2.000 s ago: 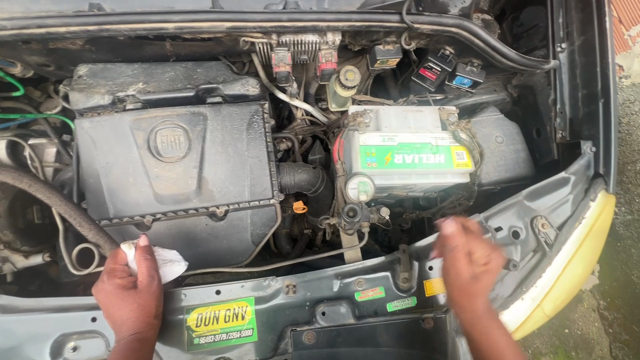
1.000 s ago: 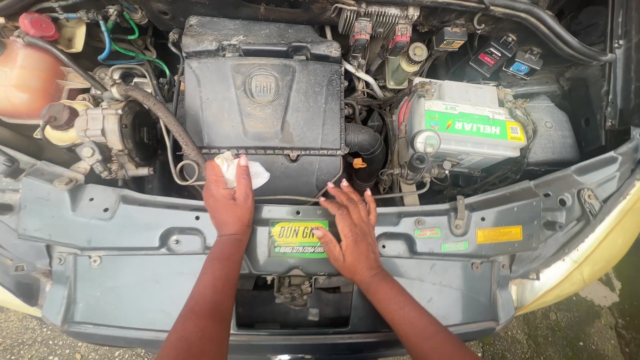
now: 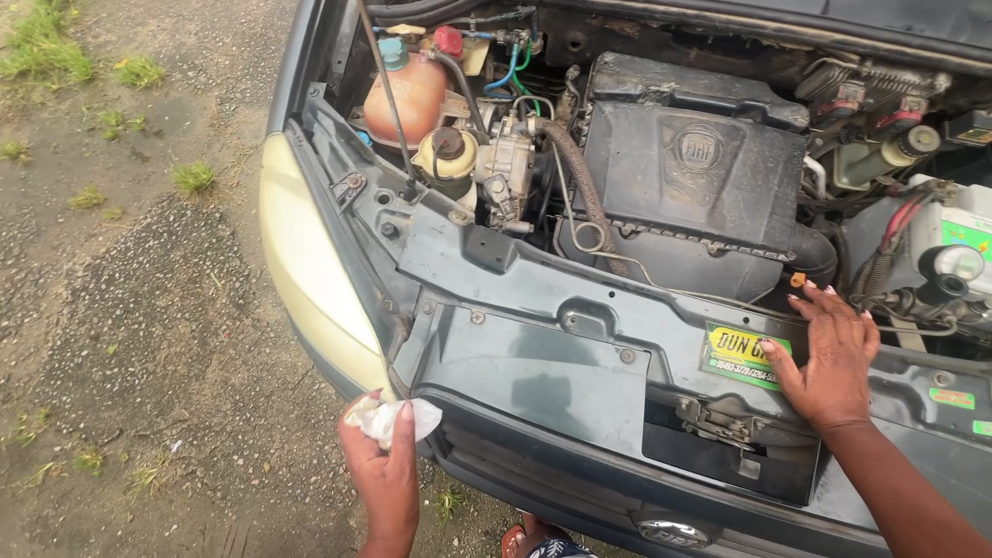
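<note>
My left hand (image 3: 384, 457) grips a crumpled white cloth or paper (image 3: 395, 421) between thumb and fingers, beside the lower tip of the car's yellowed headlight (image 3: 314, 263). My right hand (image 3: 833, 356) has its fingers spread over the front panel (image 3: 535, 364) of the engine bay, holding nothing. Its thumb lies over a green and yellow sticker (image 3: 736, 349), and its fingertips are close to the orange dipstick handle (image 3: 798, 280). Behind it sits the black plastic engine cover (image 3: 690, 163) with a Fiat badge.
A thin prop rod (image 3: 387, 101) rises at the left of the bay, by the coolant tank (image 3: 404, 97) and a power steering reservoir (image 3: 447, 155). The battery (image 3: 965, 225) sits at the right. A hood latch (image 3: 721, 426) lies below the panel. Rough ground borders the car.
The view has shifted far toward the headlight side. My left hand has moved with the white cloth or paper from the front edge of the engine bay to the headlight's lower tip.
</note>
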